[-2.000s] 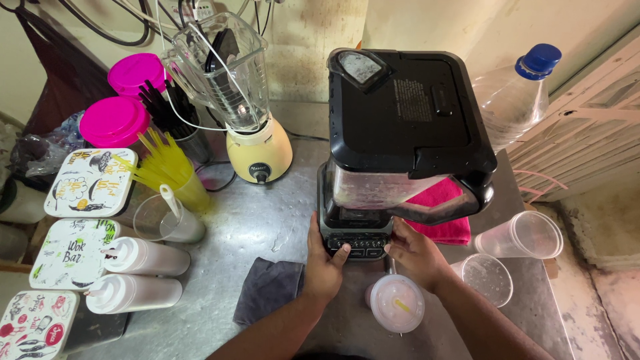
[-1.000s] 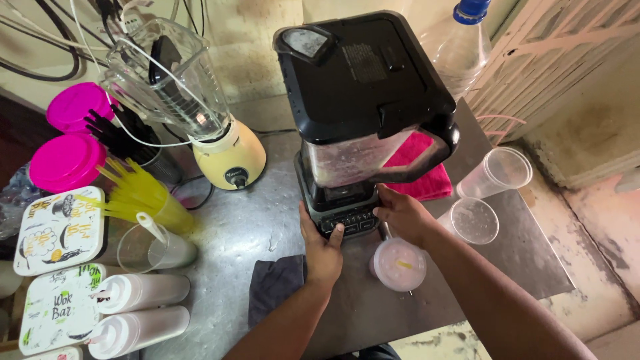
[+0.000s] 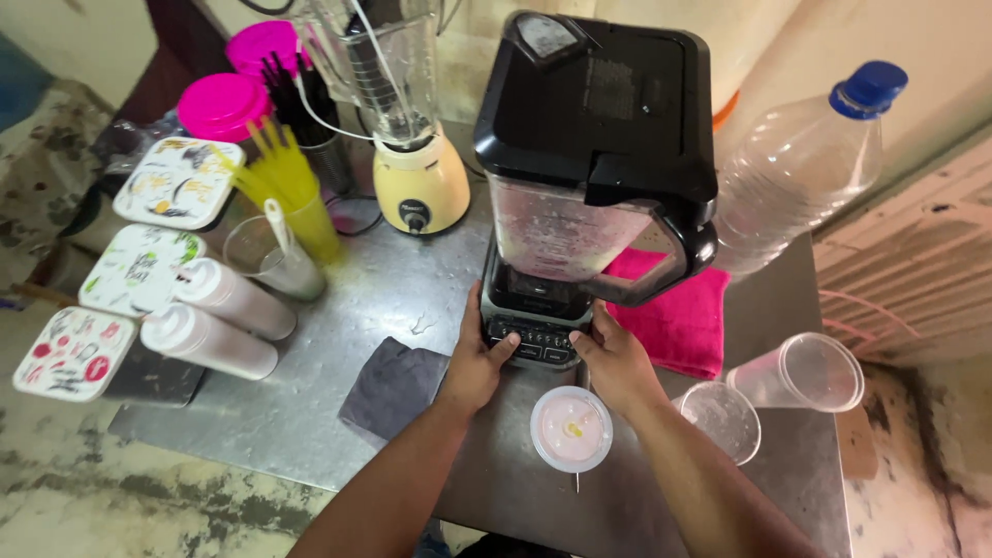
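Observation:
A blender base with a button panel stands on the metal table between my hands. My left hand grips its left side, thumb at the panel's edge. Around its right side is my right hand, thumb beside the buttons. On the base sits a clear blender jar with pinkish-white contents, a black lid and a handle toward the right. Just in front of the base is a lidded cup of pink drink with a yellow piece at its lid's middle.
Left of the base lies a folded grey cloth; a pink towel is at its right. Two clear plastic cups and a large bottle stand right. A cream blender, yellow straws, white squeeze bottles and patterned-lid containers occupy the left.
Both hands stay on the blender base throughout, their thumbs near the panel. No object has plainly moved; the view itself has shifted.

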